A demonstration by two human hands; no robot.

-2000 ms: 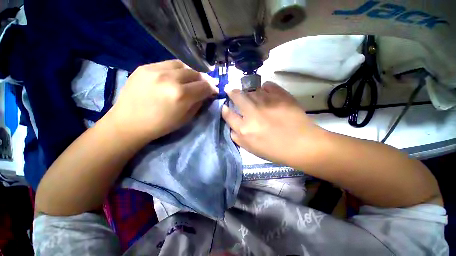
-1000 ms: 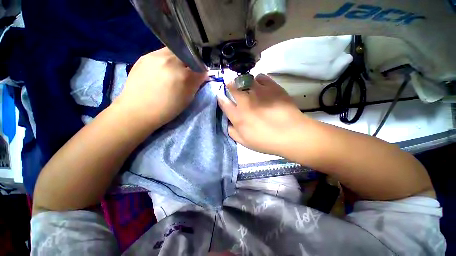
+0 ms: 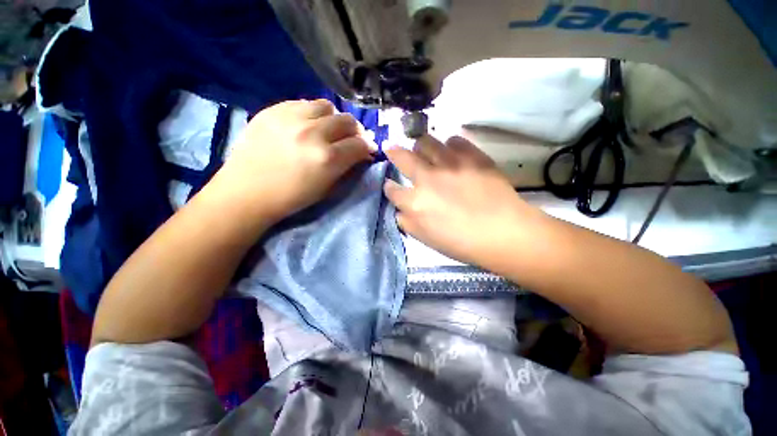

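The grey panel (image 3: 341, 255) with dark seam lines hangs from under the needle area over the table's front edge. My left hand (image 3: 311, 153) pinches its upper edge and a navy strip just left of the needle. My right hand (image 3: 451, 183) holds the same edge from the right, fingertips close to my left ones. The navy garment body (image 3: 128, 162) lies to the left, under and behind my left arm. The sewing machine (image 3: 588, 25) stands overhead; its presser foot area is bright and partly hidden by my fingertips.
Black scissors (image 3: 596, 166) lie right of the needle, beside a crumpled white cloth (image 3: 537, 102). A ruled measuring tape (image 3: 451, 281) runs along the table's front edge. A blue strip (image 3: 49, 157) is at the far left. A red-pink bin (image 3: 226, 349) is below the table.
The view has shifted a little. My left fingers have moved back from beside the machine head and show again at the cloth edge, near my right fingertips. The navy strip shows more behind them.
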